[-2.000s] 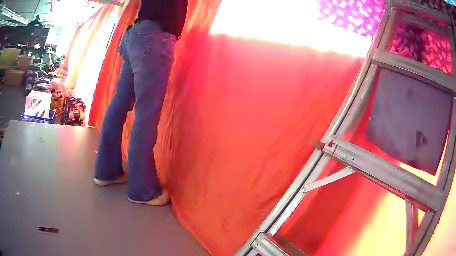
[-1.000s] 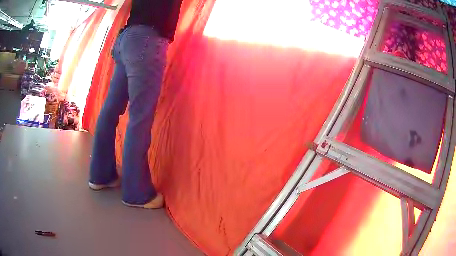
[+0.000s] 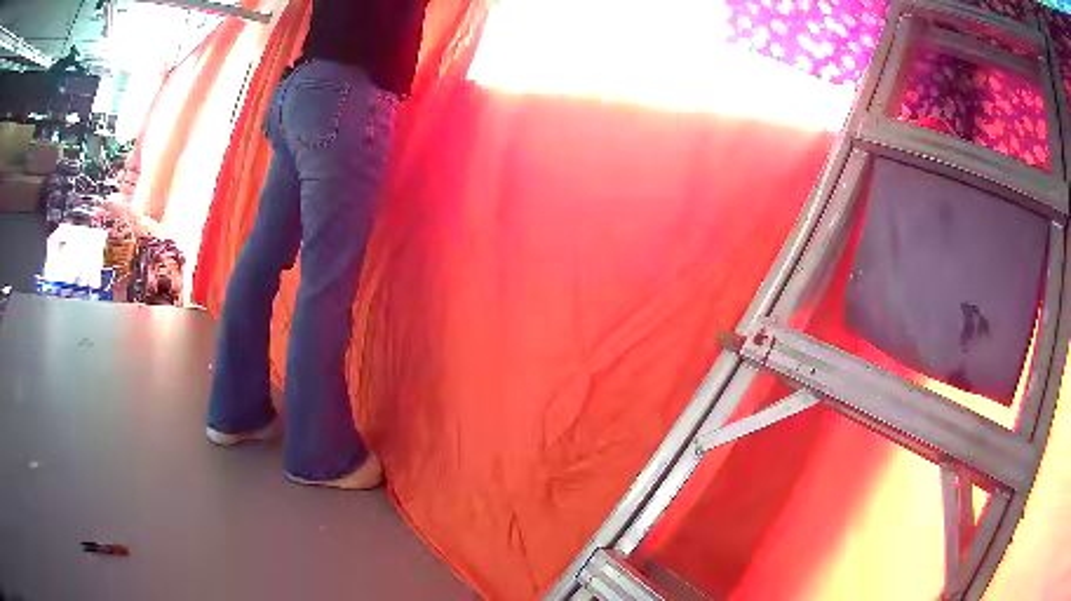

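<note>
The silver aluminium stepladder (image 3: pixel 881 393) stands at the right, its rails, treads and thin braces showing. The orange-red curtain (image 3: pixel 552 282) hangs behind it, with a very bright white area above. A dark grey-purple panel (image 3: pixel 945 276) shows between the ladder's rails. Pink patterned fabric (image 3: pixel 810 41) hangs at the top right. Neither my left hand nor my right hand is in the picture.
A person (image 3: pixel 323 211) in blue jeans and a dark top stands on the grey worktable (image 3: pixel 153 411), close to the curtain. A small dark and reddish tool (image 3: pixel 106 548) lies on the tabletop. Boxes (image 3: pixel 29 164) and heaped goods stand at the far left.
The table, person and ladder sit slightly further left in view than two seconds ago. The creases in the lower curtain have changed since a second ago.
</note>
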